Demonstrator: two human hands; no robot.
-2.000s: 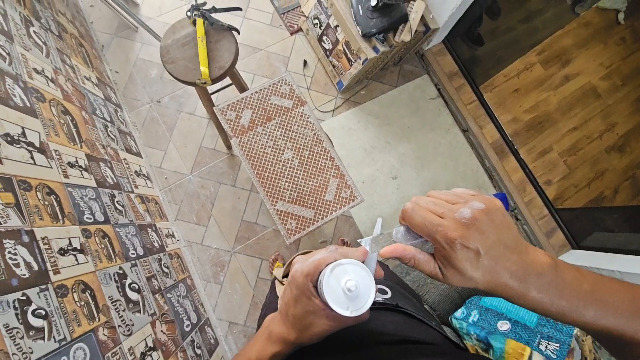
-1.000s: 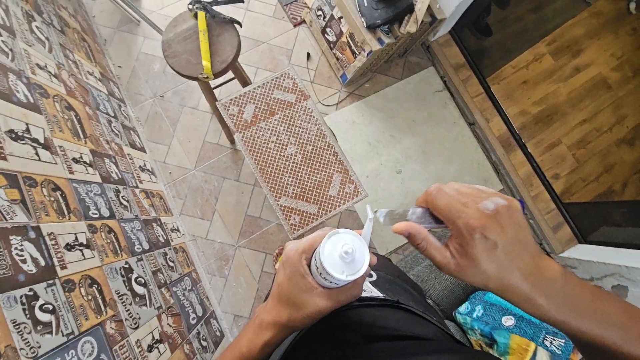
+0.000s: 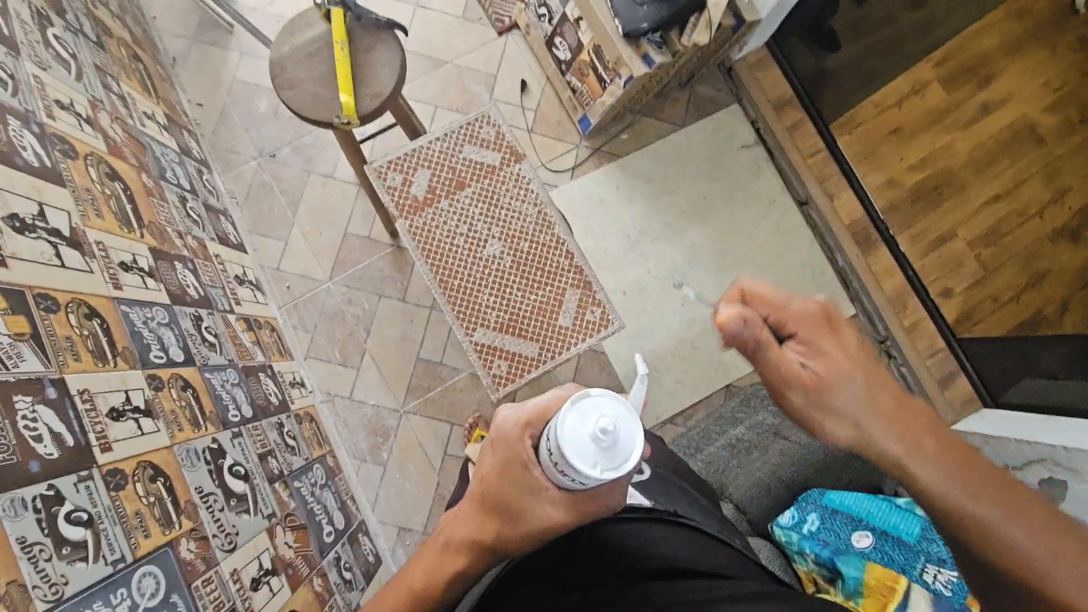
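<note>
My left hand (image 3: 527,476) is wrapped around a white sealant cartridge (image 3: 592,438), its round end with a small raised tip turned up toward me. A white plastic nozzle (image 3: 638,382) sticks up beside the cartridge, on the far side of my left fingers. To the right, apart from the cartridge, my right hand (image 3: 799,365) is closed and blurred by motion. It pinches a thin tool (image 3: 697,295) whose pale tip points left over the light floor panel; the kind of tool cannot be told, as most of it is hidden in the fingers.
A patterned mat (image 3: 497,255) lies on the tiled floor beside a round wooden stool (image 3: 319,76) bearing a yellow-handled tool (image 3: 342,72). Beyond are a light panel (image 3: 680,212), a wooden crate (image 3: 595,76) and a cable (image 3: 544,161). A blue patterned package (image 3: 858,544) is at lower right.
My right hand has moved away from the nozzle to the right, still holding the thin tool, which was close to the nozzle before. My left hand keeps its hold on the cartridge.
</note>
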